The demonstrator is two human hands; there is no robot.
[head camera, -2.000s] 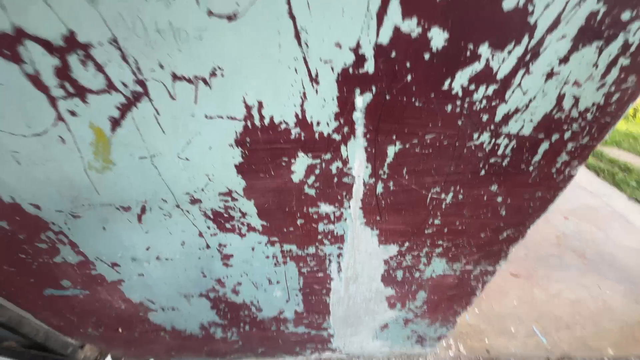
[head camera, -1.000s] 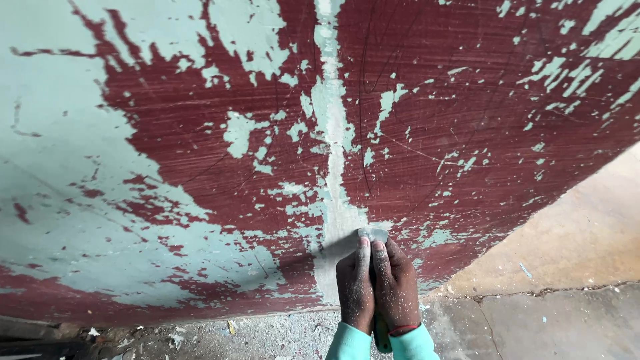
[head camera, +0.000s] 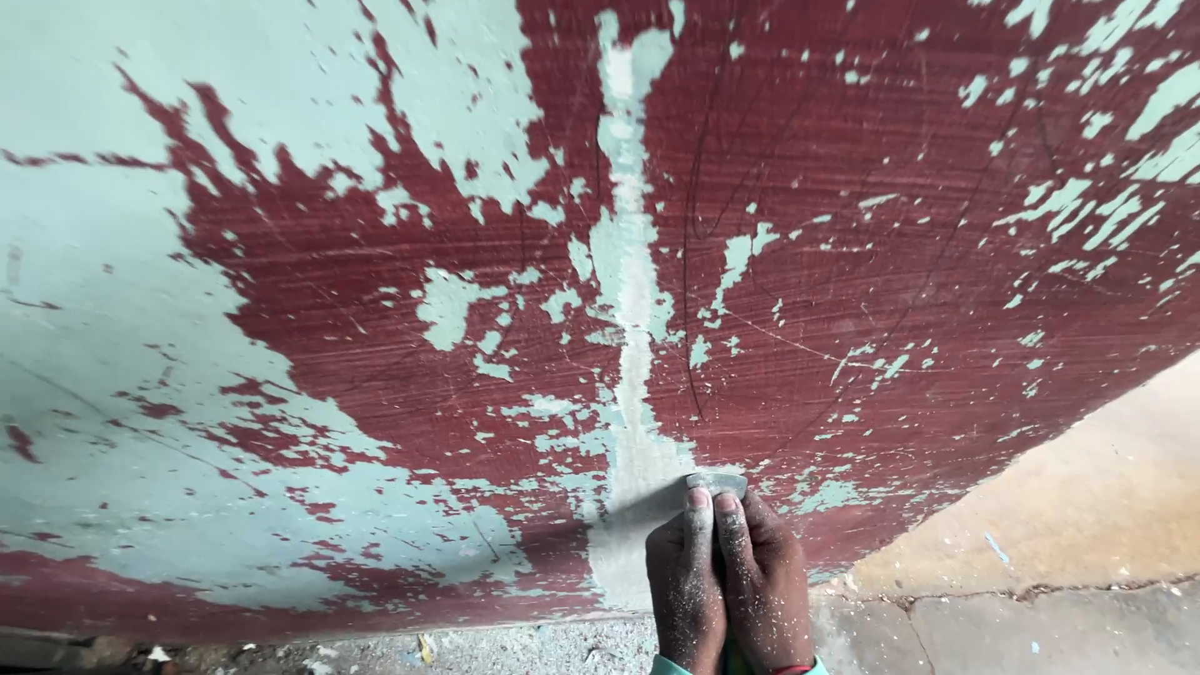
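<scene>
Both my hands grip one scraper, its metal blade edge against the lower part of a painted wall. My left hand and my right hand are side by side, thumbs together on the blade, dusted with pale specks. Most of the handle is hidden between the palms. Maroon paint shows on the wall among patches of flaking pale green paint. Just left of the blade, a bare whitish strip runs up the wall and widens near its foot.
At the wall's foot lies rough ground strewn with paint chips. A concrete floor with a crack extends at the lower right, past the wall's slanting edge. Long dark debris lies at the lower left.
Two seconds ago no hands were in view; by one second ago both were at the wall with the scraper. Since then they remain near the same place beside the whitish strip.
</scene>
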